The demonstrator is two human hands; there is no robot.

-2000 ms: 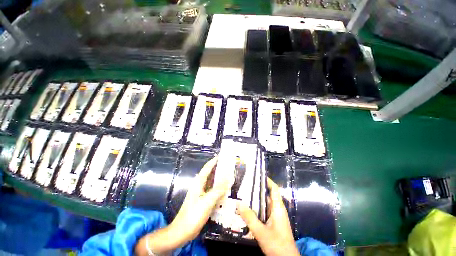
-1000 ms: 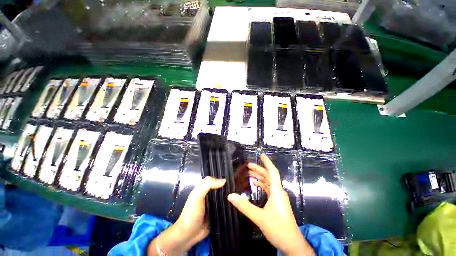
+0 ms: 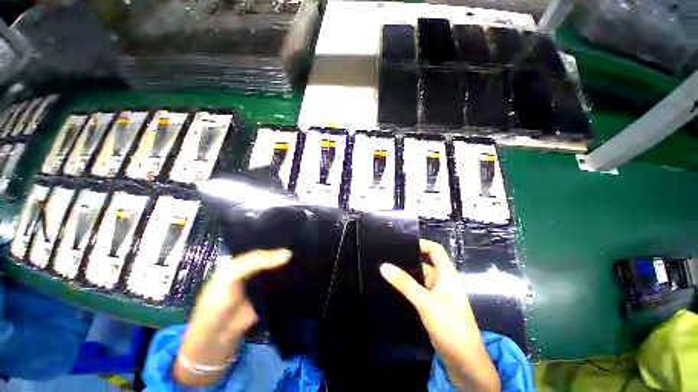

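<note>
My left hand (image 3: pixel 222 306), blurred, holds a glossy black phone screen (image 3: pixel 295 260) tilted to the left, with a white lamp reflection along its top edge. My right hand (image 3: pixel 440 306) holds one or more black screens (image 3: pixel 386 268) upright at the right, thumb on the face; how many cannot be told. The held screens meet at their lower ends. Under and behind them lies a clear blister tray (image 3: pixel 514 237). Its far row holds screens white back up (image 3: pixel 375 172) with dark flex cables and orange patches. Its near row holds glossy black screens (image 3: pixel 494 287), partly hidden by my hands.
Another tray of white-backed screens (image 3: pixel 107 237) lies at left. Stacked trays (image 3: pixel 207 69) stand far left. A white board (image 3: pixel 337 92) bears black screens (image 3: pixel 482 96) at the back. A metal post (image 3: pixel 650 130), a small dark device (image 3: pixel 650 279) and a yellow sleeve (image 3: pixel 673 348) are at right.
The black stack held edge-on between my hands is now spread apart, black faces showing. My left hand has moved left with a screen; my right hand has closed on the right-hand part.
</note>
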